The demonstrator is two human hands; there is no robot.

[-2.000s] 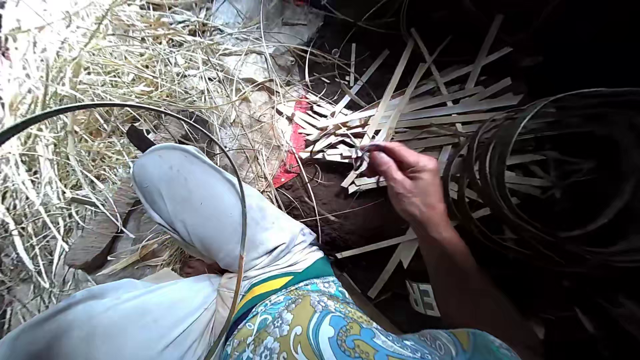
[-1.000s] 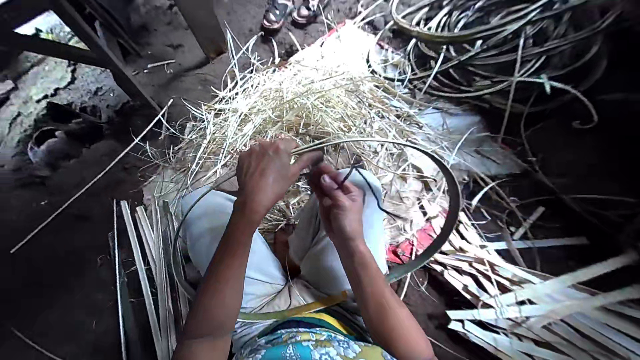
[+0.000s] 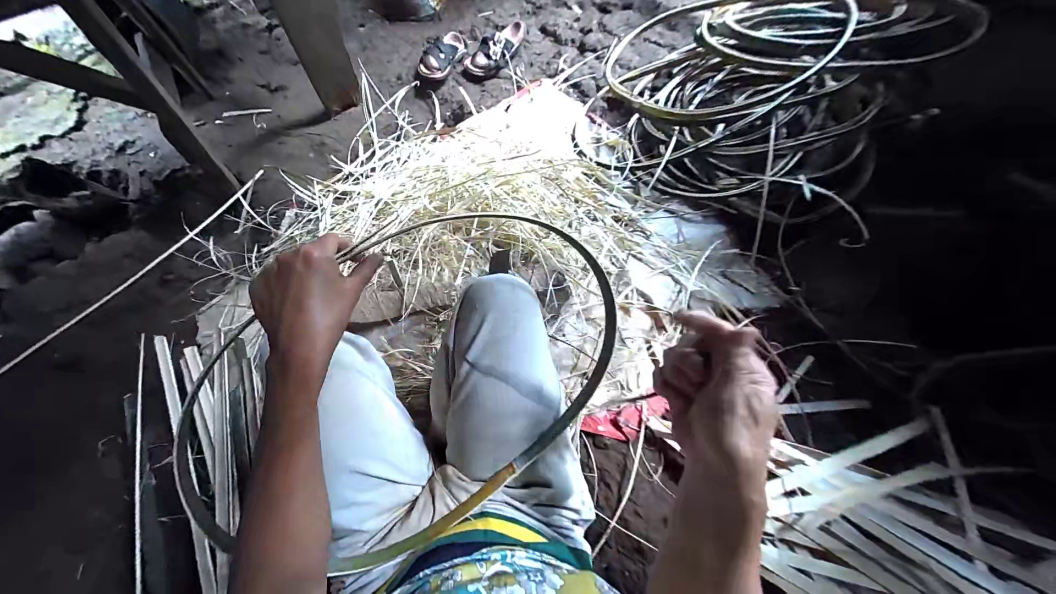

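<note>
A large hoop bent from a flat strip, likely bamboo or rattan [image 3: 609,330], stands over my lap, green-brown with a yellowish stretch near my waist. My left hand [image 3: 309,289] is closed around its upper left side, where the strip's parts lie together. Out to the right of the hoop, my right hand [image 3: 718,384] is raised with its fingers curled and the index finger pointing left. A thin dark strand seems to run beside that hand; whether the fingers hold it, I cannot tell.
Thin shavings [image 3: 495,181] are heaped beyond my knees. Coiled strips [image 3: 742,107] lie at the upper right, flat pale strips [image 3: 874,503] at the lower right, more strips [image 3: 214,437] left of my leg. A pair of shoes [image 3: 470,56] and a wooden post [image 3: 318,54] stand farther off.
A second ago both hands were close together at the hoop's top; now they are far apart, my right hand off to the right. Two seconds ago the view was turned toward the right-hand strips.
</note>
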